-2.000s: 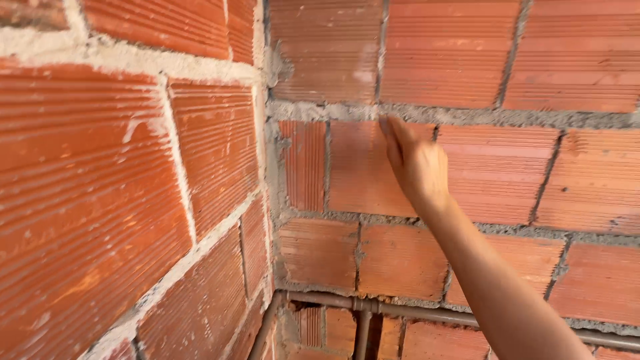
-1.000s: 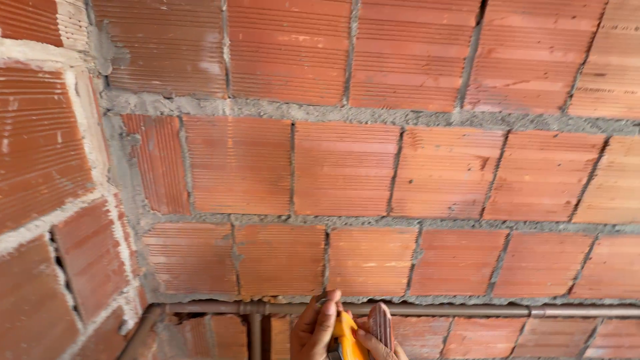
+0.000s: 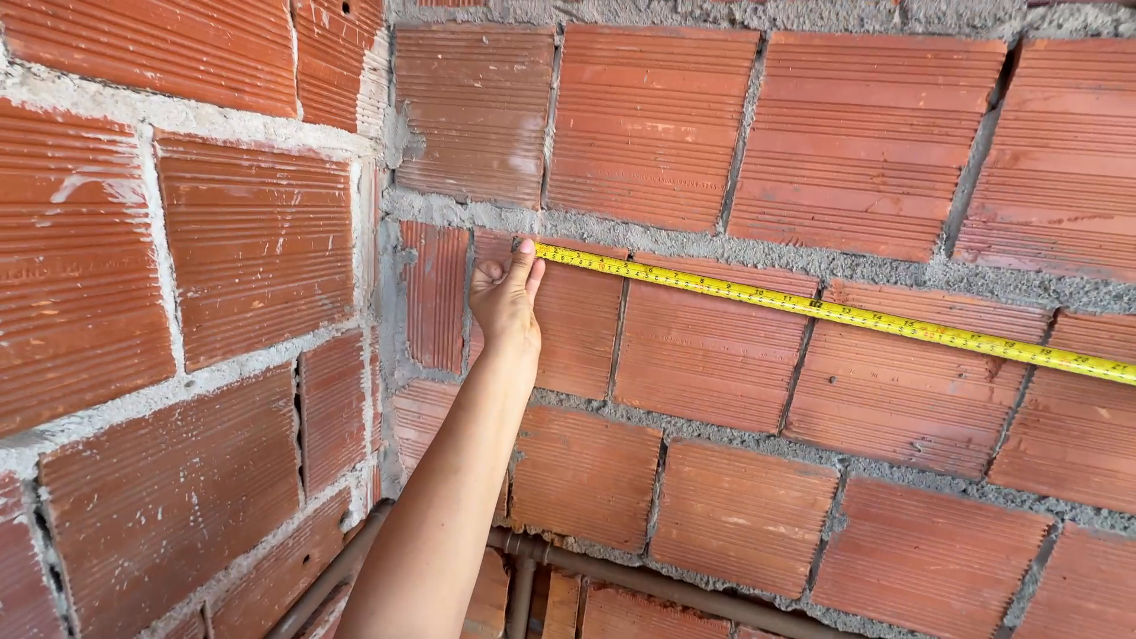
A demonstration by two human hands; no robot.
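Observation:
My left hand (image 3: 509, 297) reaches up to the hollow clay brick wall (image 3: 710, 346), near the corner. Its thumb and fingers pinch the end of a yellow tape measure blade (image 3: 816, 308), just below a mortar joint (image 3: 657, 238). From there the blade runs extended to the right, sloping slightly down across several bricks, and leaves the view at the right edge. The tape's case is out of view, and so is my right hand.
A second brick wall (image 3: 257, 248) with pale mortar meets this one at a corner (image 3: 383, 266) on the left. Brown pipes (image 3: 657, 581) run low along both walls, with a vertical pipe (image 3: 521, 596) joining below.
One second ago both hands were low in view around a yellow object. Now my left hand is up at the wall near the corner, and the tape blade is drawn out to the right.

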